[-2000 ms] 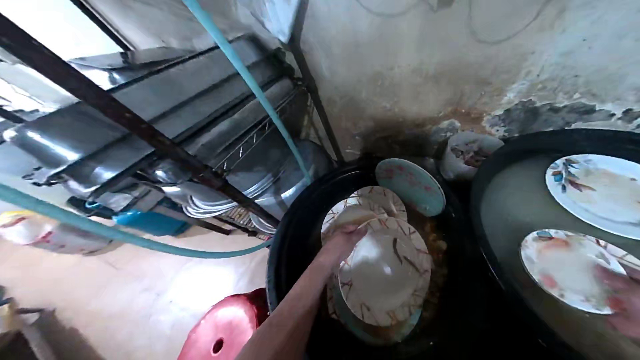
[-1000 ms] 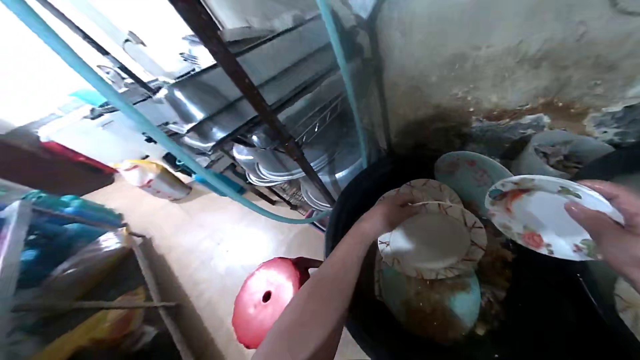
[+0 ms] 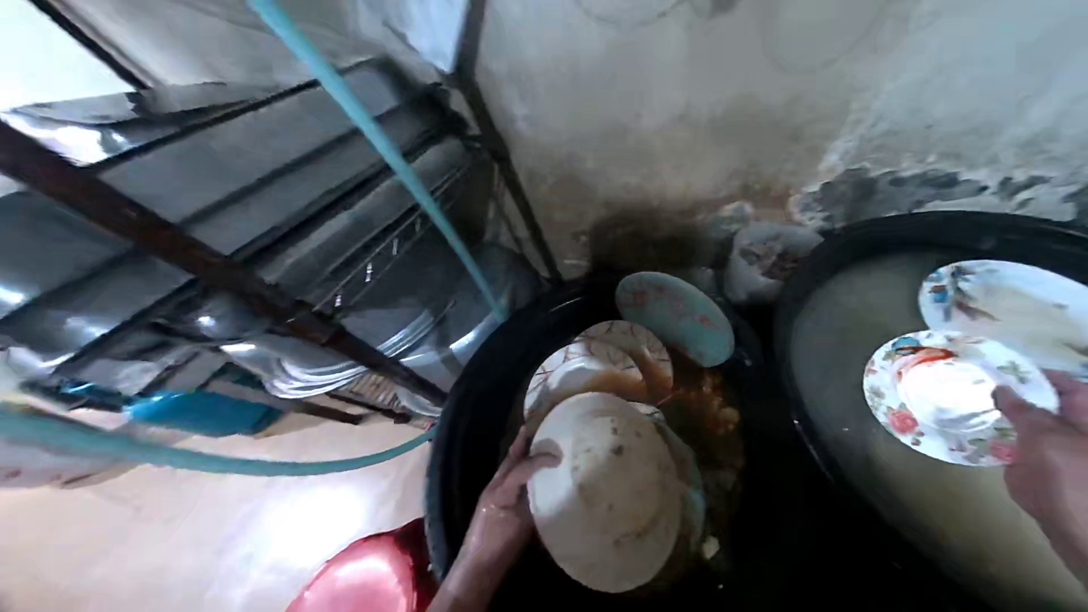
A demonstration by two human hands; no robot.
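My left hand [image 3: 510, 493] grips the edge of a pale, stained plate [image 3: 608, 493] tilted up over a black tub [image 3: 450, 476]. Behind that plate, patterned plates [image 3: 629, 348] and a pale green plate [image 3: 676, 316] lie in the tub among brownish food scraps. On the right, my right hand [image 3: 1041, 459] holds a small floral plate [image 3: 922, 425] by its rim, thumb on its face. It is above a second black tub [image 3: 803, 416] of cloudy water, beside a larger floral plate [image 3: 1003, 293].
A metal rack [image 3: 212, 263] with large steel trays stands at the left, and a light blue hose [image 3: 382, 144] runs across it. A red plastic stool [image 3: 365, 578] is at the bottom. A white container [image 3: 769, 259] of scraps sits between the tubs, against the stained wall [image 3: 680, 110].
The right hand has carried the floral plate from near the left tub to over the right tub. The left hand now holds a pale plate tilted up. The view has swung.
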